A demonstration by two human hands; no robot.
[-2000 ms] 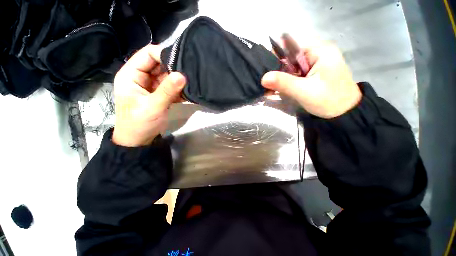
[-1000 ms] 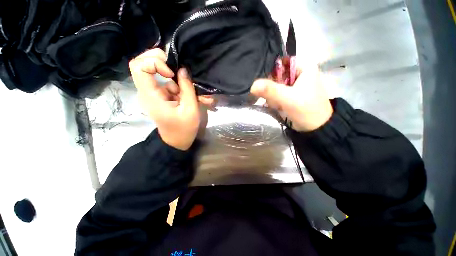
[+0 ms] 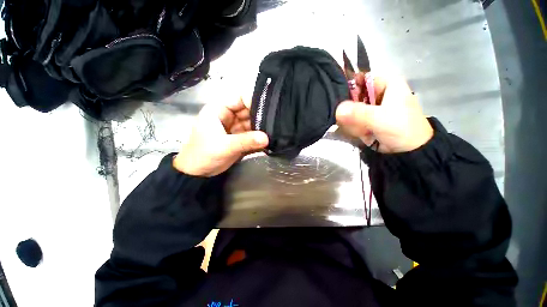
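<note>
A black rounded fabric pouch [image 3: 303, 99] is held up over the table, its silvery zipper [image 3: 262, 103] running along the left side. My left hand [image 3: 222, 138] pinches the pouch's lower left edge, thumb in front. My right hand [image 3: 387, 117] pinches its right edge with the thumb. The same hand holds thread snips [image 3: 361, 78] with a reddish grip, their two dark blades pointing up and apart. The fingers behind the pouch are hidden. A thin black cord [image 3: 364, 189] hangs from the right hand over the table's near edge.
A heap of black pouches [image 3: 120, 54] with zip lines lies at the upper left. Tangled dark thread waste [image 3: 135, 141] lies below it. A shiny patch [image 3: 288, 201] covers the near table edge. A small dark disc [image 3: 29, 252] is at the far left.
The pouch has been turned, so its zipper now runs upright on the left, and it sits lower. The snips' blades now show spread apart. The pouch heap appears further right in view.
</note>
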